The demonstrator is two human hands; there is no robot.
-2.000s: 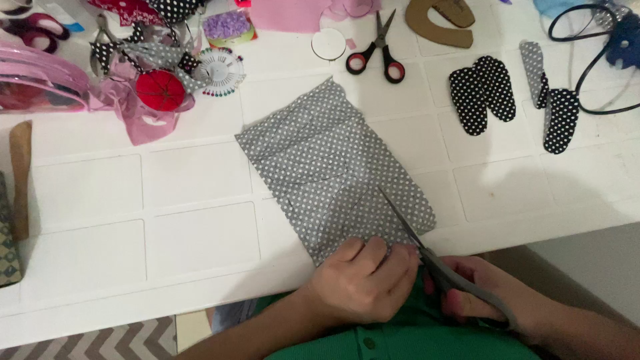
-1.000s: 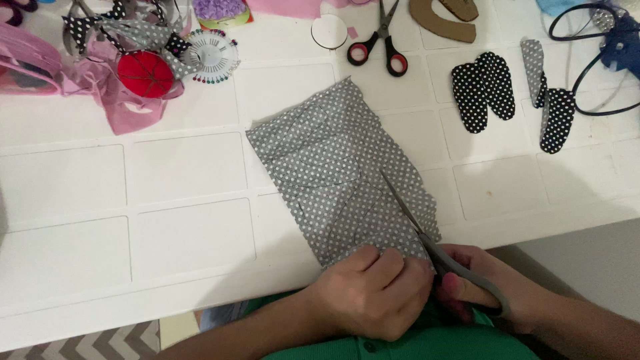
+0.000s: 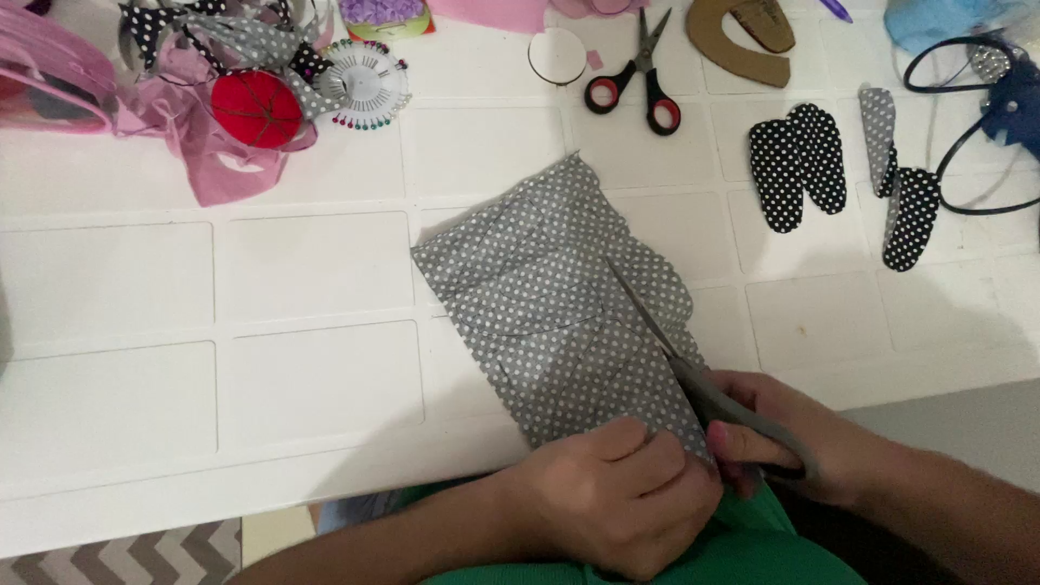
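Note:
A grey fabric piece with white polka dots lies on the white table, with curved lines drawn on it and a wavy right edge. My left hand pinches its lower corner at the table's front edge. In my right hand is a pair of grey-handled fabric scissors, fingers through the handles. One blade lies over the cloth, pointing up and left; the other blade is hidden, apparently beneath the fabric.
Beyond the cloth lie small black-and-red scissors, a white disc and a cardboard template. Black dotted fabric cutouts are on the right. At the upper left are a red pincushion, a pin wheel and pink sheer fabric.
The view has shifted somewhat. Both hands stay at the lower right of the cloth, the left still pinching it and the right still holding the scissors.

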